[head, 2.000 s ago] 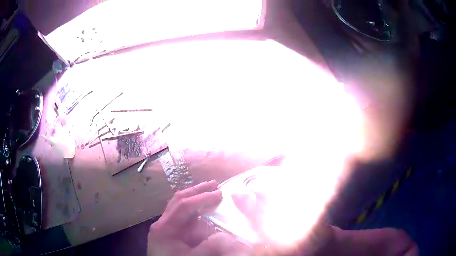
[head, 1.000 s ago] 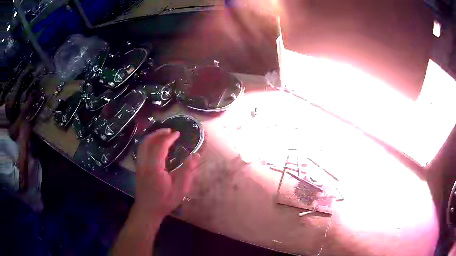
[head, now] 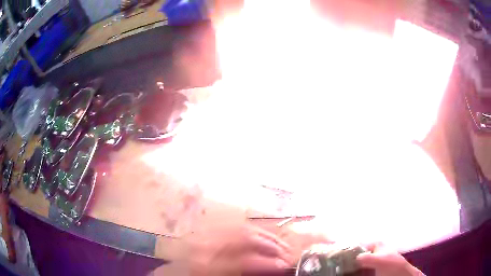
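A green car-shaped housing (head: pixel 329 261) with a bright rim is at the bottom edge, right of centre, partly cut off. My right hand (head: pixel 388 262) grips its right side; most of that hand is glare-whitened or out of frame. My left hand (head: pixel 237 251) is blurred, just left of the housing, its fingertips near the housing's left edge. Whether they touch or hold it cannot be told. Thin sticks (head: pixel 280 218) lie on the cardboard above the hands, beside a glare-washed pad.
Several green housings (head: pixel 75 161) stand grouped at left, with a dark-topped one (head: pixel 159 113) at their right end. A clear plastic bag (head: pixel 33 108) is behind them. A box flap (head: pixel 428 75) stands at back right. Strong glare hides the bench centre. A person's sleeve shows at far left.
The view has turned. The housing that my left hand reached for is gone from its spot. My left hand has moved right and down, and a housing is now in my right hand.
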